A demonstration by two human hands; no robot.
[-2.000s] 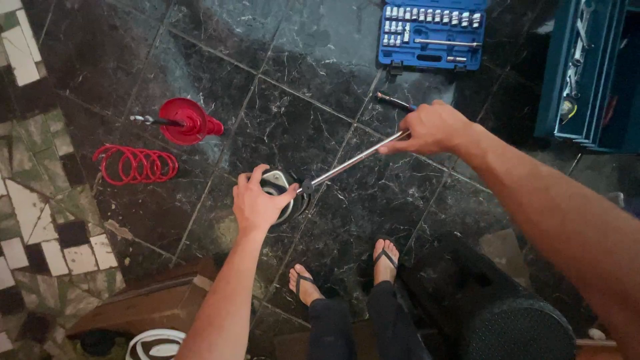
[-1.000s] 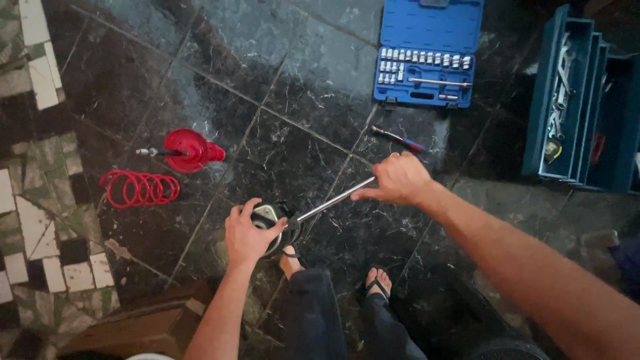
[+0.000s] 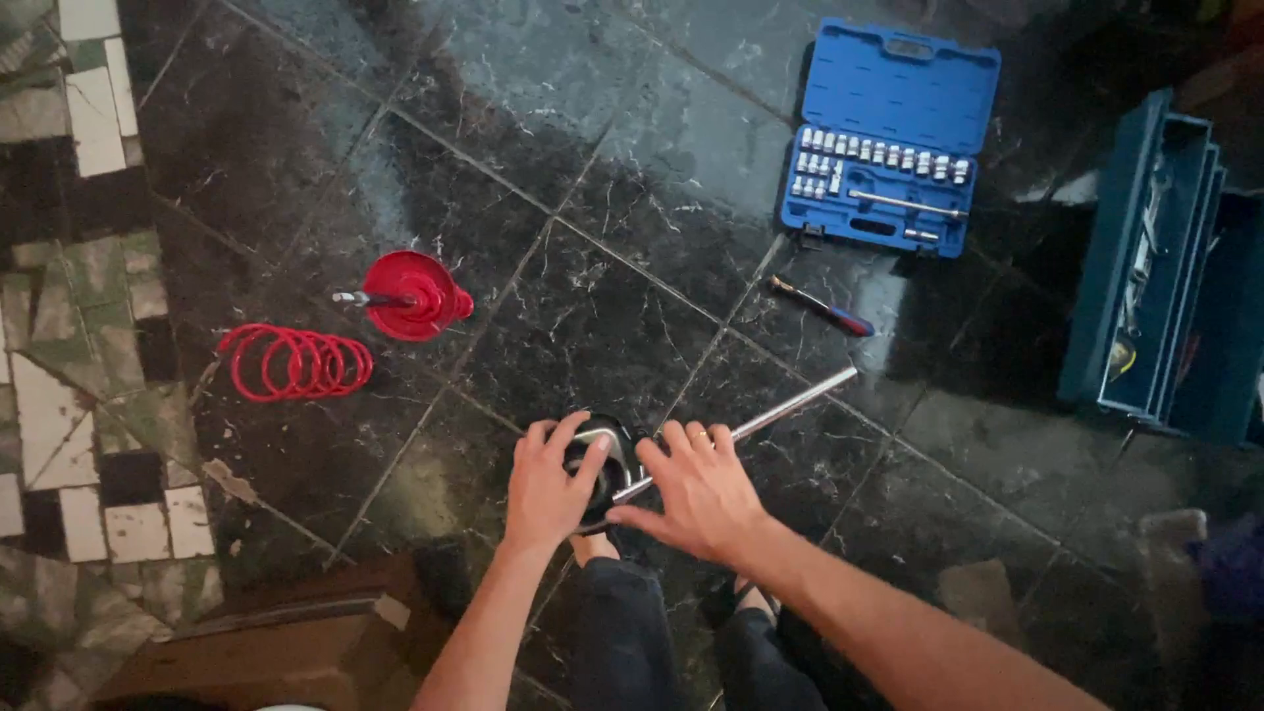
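My left hand point(image 3: 556, 481) grips the rim of a round black and metal part point(image 3: 614, 444), which sits low in the middle, above my feet. Lying over the right side of that part is the near end of a long metal bar point(image 3: 795, 403), a handle that points up and right. My right hand point(image 3: 703, 484) rests on the bar close to the round part, fingers spread over it and thumb toward the bar's end; its palm side is hidden. A red coil spring point(image 3: 296, 362) and a red strut body with a rod point(image 3: 420, 294) lie on the floor at left.
An open blue socket set case point(image 3: 894, 89) lies at upper right, with a red and blue handled tool point(image 3: 822, 306) below it. The teal metal toolbox point(image 3: 1126, 267) stands open at far right. Near my feet at lower left is a cardboard box point(image 3: 296, 652).
My right hand has moved from the far end of the metal bar down toward the round part, leaving the bar's outer end uncovered. My left hand stays at the round part.
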